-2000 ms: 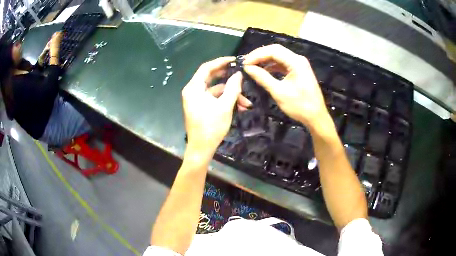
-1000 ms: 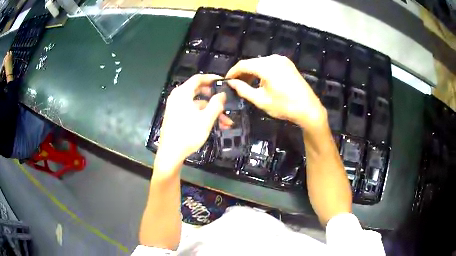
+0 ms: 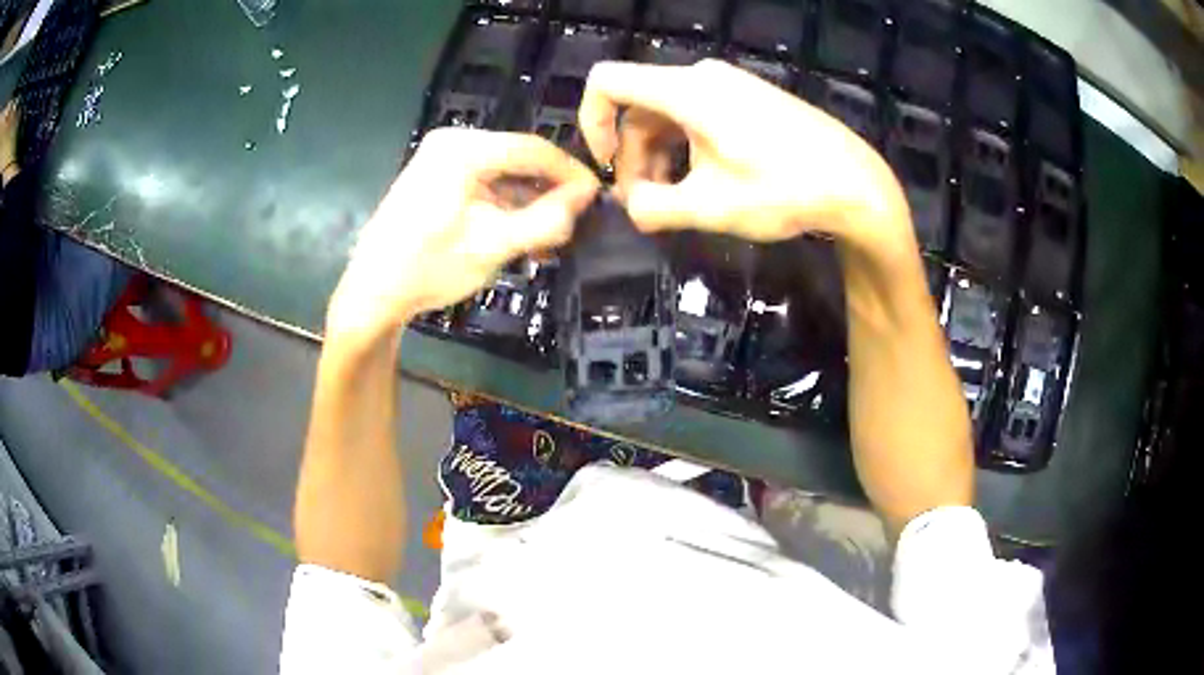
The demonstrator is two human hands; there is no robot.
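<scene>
A flat dark phone housing (image 3: pixel 618 317) hangs below my fingertips over the near edge of the black blister tray, its end with cutouts towards me. My left hand (image 3: pixel 462 224) pinches its far end with thumb and forefinger. My right hand (image 3: pixel 739 158) meets it there, thumb and forefinger closed close together at the same end. Whether a small part is between the right fingertips is hidden. The black blister tray (image 3: pixel 1076 251) lies under both hands, with dark housings in its pockets.
Whitish small parts (image 3: pixel 287 99) lie scattered on the green bench mat (image 3: pixel 198 172) at left. A clear plastic piece (image 3: pixel 259 11) is at the top edge. Another person's arm (image 3: pixel 11 139) and a red stool (image 3: pixel 152 346) are at far left.
The view has shifted. The housing has turned from mostly covered by my left hand to hanging lengthwise towards me. My left hand has opened out to a fingertip pinch.
</scene>
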